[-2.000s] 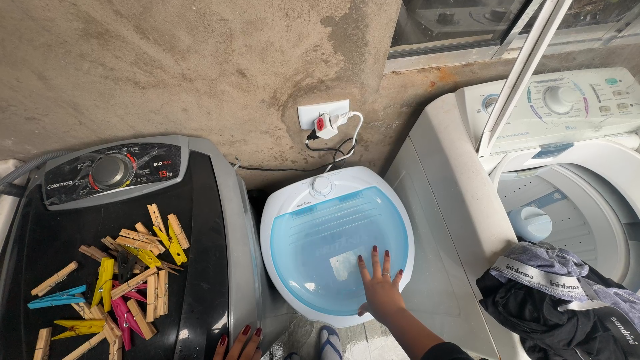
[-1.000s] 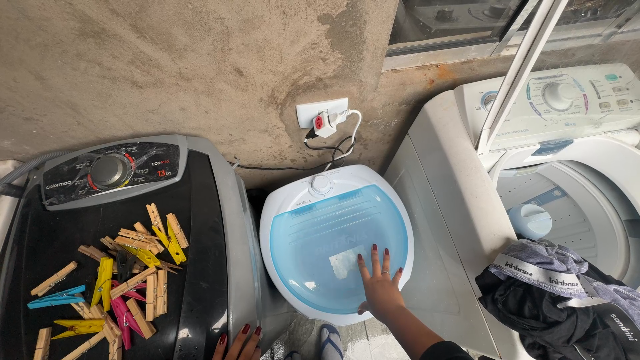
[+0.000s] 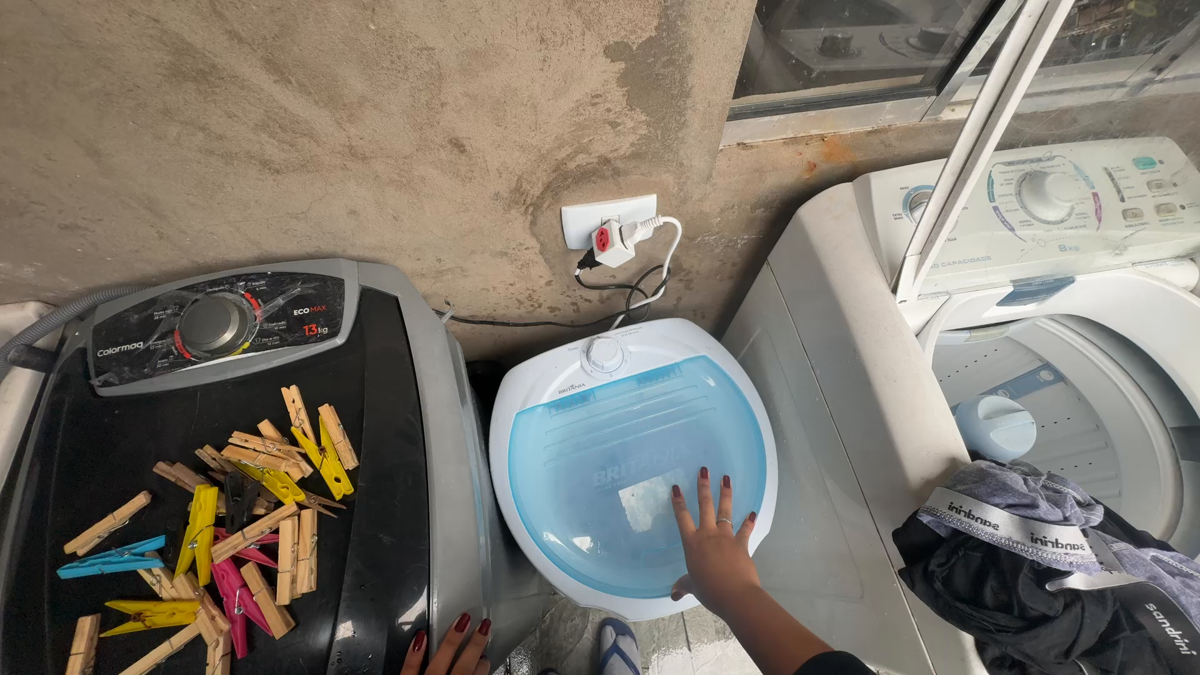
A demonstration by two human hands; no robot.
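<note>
My right hand [image 3: 714, 553] lies with fingers spread on the blue see-through lid [image 3: 581, 506] of a small white spin dryer or washer, holding nothing. The lid is closed, and a white knob [image 3: 604, 354] sits behind it. At the bottom edge, only the fingers of my left hand [image 3: 448, 649] show, resting against the grey side rim of a black-topped washing machine [image 3: 380, 450]. Many wooden clothespins [image 3: 108, 523] and coloured plastic ones, such as a yellow clothespin [image 3: 197, 534], lie loose on that black top.
On the right stands an open white top-load washing machine [image 3: 816, 394], with black and grey clothes [image 3: 1012, 562] heaped over its front rim. A white plug adapter [image 3: 614, 242] with cords sits in the wall outlet behind. A foot in a flip-flop [image 3: 619, 647] shows on the floor below.
</note>
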